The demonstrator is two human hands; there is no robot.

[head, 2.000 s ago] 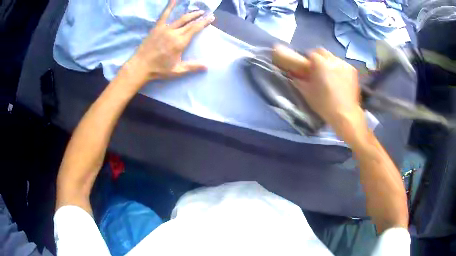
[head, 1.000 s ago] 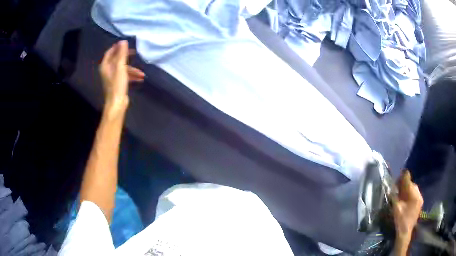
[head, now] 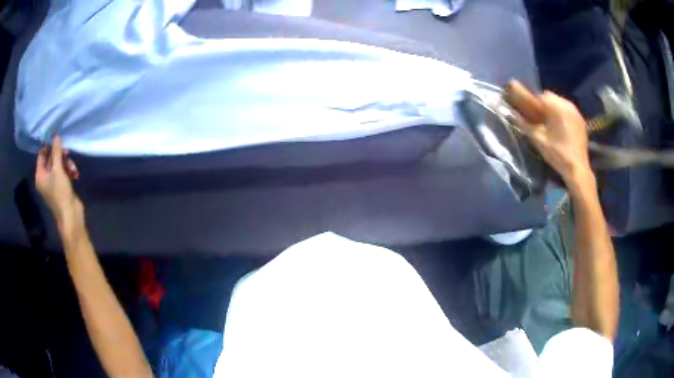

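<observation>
A light-blue sleeve [head: 281, 92] lies stretched across the dark-grey ironing table [head: 295, 214], with small creases toward its right end. The wider, wrinkled shirt body [head: 89, 81] lies at the left. My left hand [head: 57, 173] pinches the near left edge of the shirt between thumb and fingers. My right hand [head: 558, 133] is closed round the brown handle of the steam iron [head: 494, 136]. The iron's shiny metal body is at the sleeve's right end and covers it; whether it presses on the cloth is unclear.
Parts of other light-blue garments [head: 429, 6] show at the table's far edge. A cord [head: 635, 156] runs right from the iron. A blue bag [head: 193, 353] and a red item [head: 151, 284] are below the table at left. A black object [head: 28, 210] is at the table's left edge.
The view has shifted, and the sleeve now lies more level across the table. My left hand has gone from free with fingers apart to holding the shirt's edge. The iron is now beside the sleeve's end.
</observation>
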